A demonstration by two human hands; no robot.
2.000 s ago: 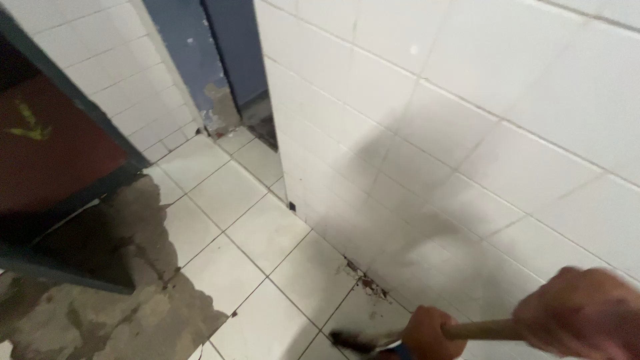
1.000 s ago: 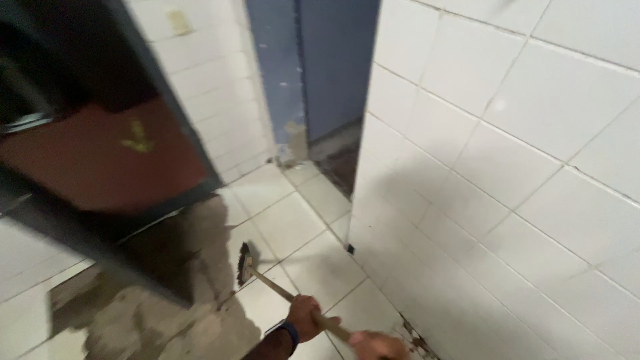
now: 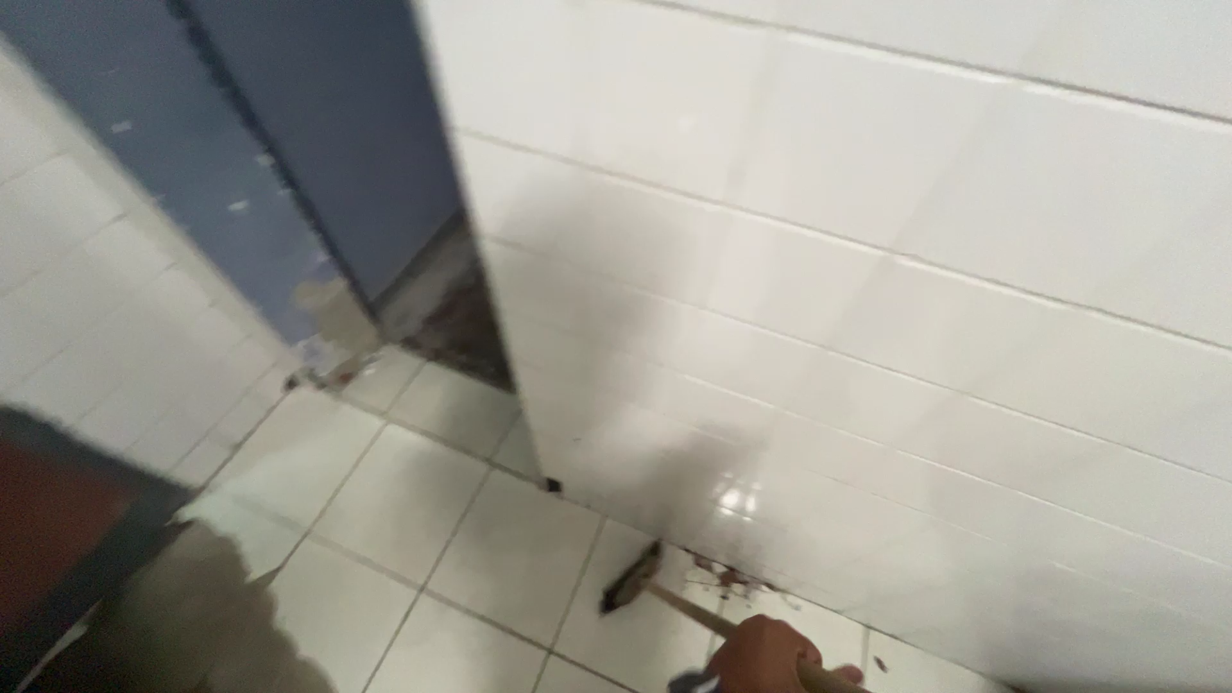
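Observation:
My left hand, with a band at its wrist, is closed around the wooden handle of a broom at the bottom edge. The dark-bristled broom head is at the white floor tiles beside the foot of the tiled wall. Just right of it, broken bits and dirt lie along the wall base. The handle runs on below the hand and out of the frame. My right hand cannot be made out in this view.
A white tiled wall fills the right side. A blue door frame and doorway stand at upper left. At lower left are a dark-framed red panel and a bare grey floor patch with broken tile edges.
A second ago the broom head was near the grey patch, left of the wall corner; now it is by the wall base near the debris. My right hand has left the view, which has swung.

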